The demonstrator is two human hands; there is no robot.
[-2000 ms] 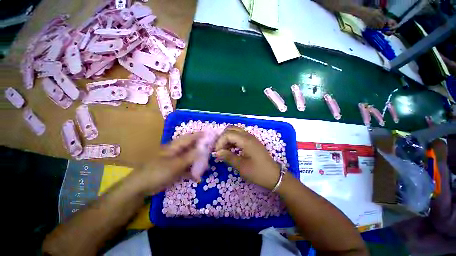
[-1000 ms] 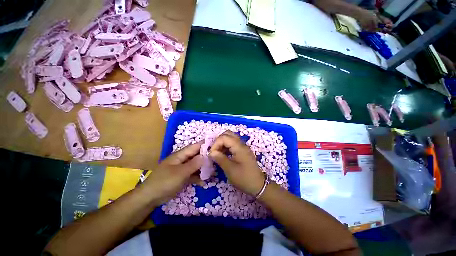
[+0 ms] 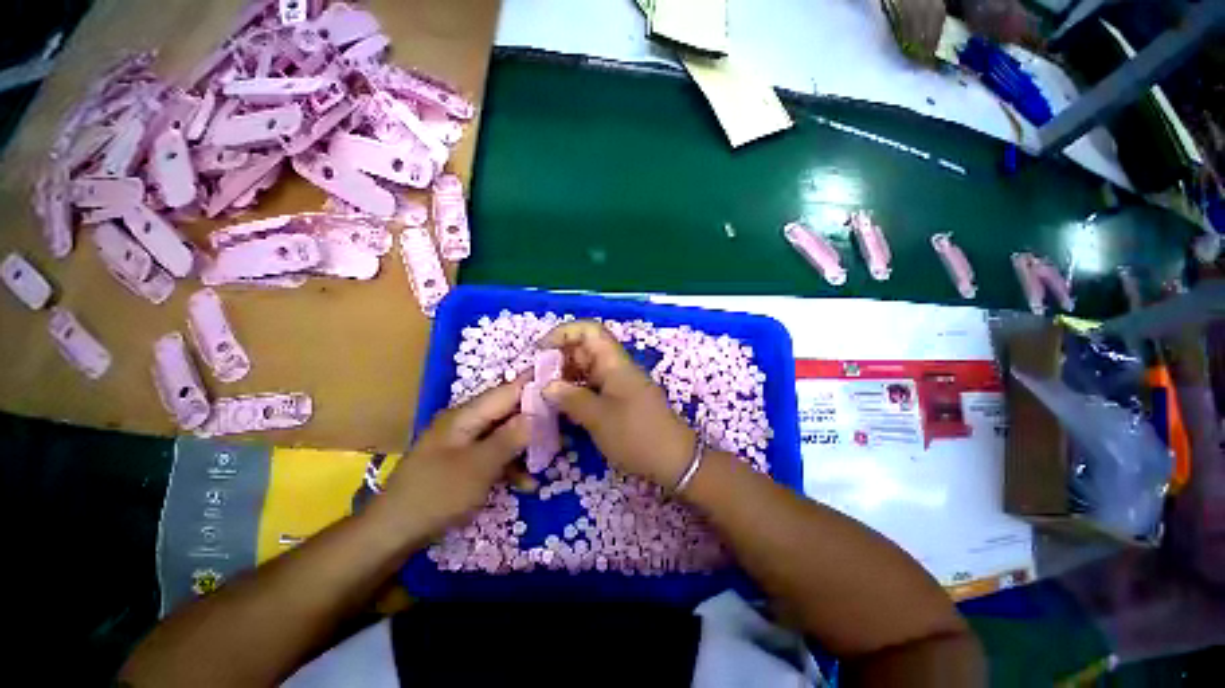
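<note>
A pale pink plastic housing is held upright above the blue parts tray. My left hand grips its left side and lower part. My right hand is at its upper right, with the thumb against its face and the fingers curled behind its top. Many tiny pink button caps lie loose in the tray, with blue bottom showing between them. Whether a cap is between my right fingertips is hidden.
A pile of housings lies on the brown board at left. Several housings lie on the green belt. A printed carton sheet and an open carton are at right. Another person's hand shows at top right.
The housings on the belt have moved right. Both hands have come together at the held housing, and the right thumb now presses on its face. The left hand still holds the housing.
</note>
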